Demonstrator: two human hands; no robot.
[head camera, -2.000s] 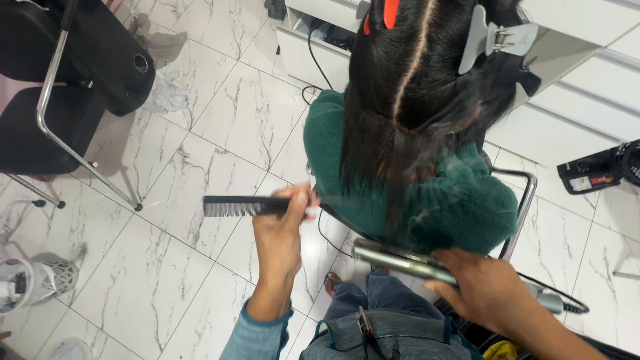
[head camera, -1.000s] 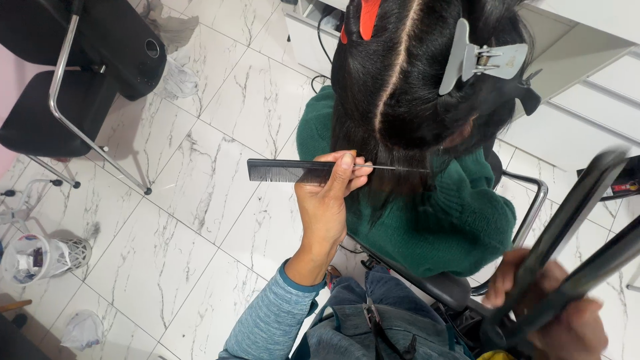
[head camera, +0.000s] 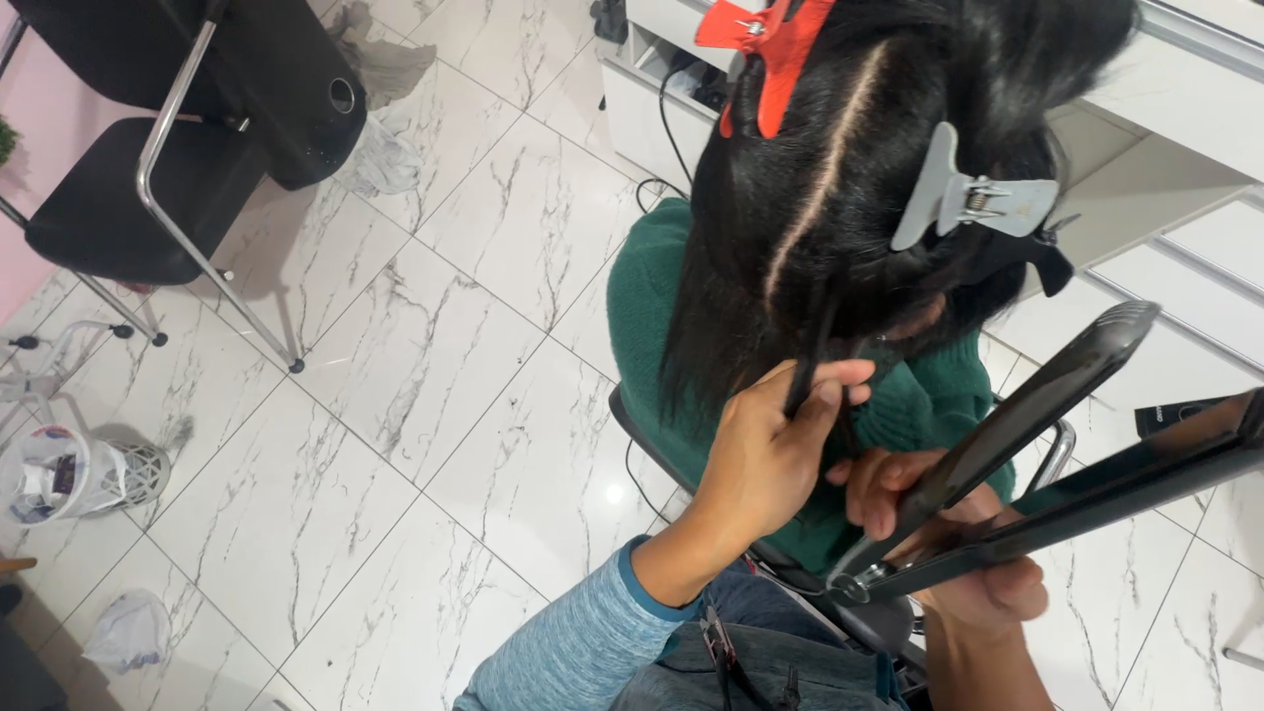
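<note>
A seated person in a green sweater (head camera: 647, 306) has straight black hair (head camera: 869, 168) parted down the back. Red sectioning clips (head camera: 785, 74) hold the hair at the upper left of the head, and a grey clip (head camera: 953, 193) sits at the right. My left hand (head camera: 775, 444) grips a dark, narrow length at the nape, where comb and hair strand cannot be told apart. Just to its right, my right hand (head camera: 958, 533) holds a black hair straightener (head camera: 1027, 434), its two plates spread apart and pointing up and right. No hair lies between the plates.
White drawers (head camera: 1175, 267) stand beyond the person at the right, with a black box-like item (head camera: 1175, 415) below them. A black salon chair (head camera: 128, 197) stands at upper left. Waste baskets (head camera: 59, 484) and a crumpled white bag (head camera: 128, 632) are on the marble-patterned floor.
My left hand has moved up to the nape; the black comb seen sideways in it earlier no longer shows clearly. The straightener, closed near the hair tips two seconds ago, now has its plates apart.
</note>
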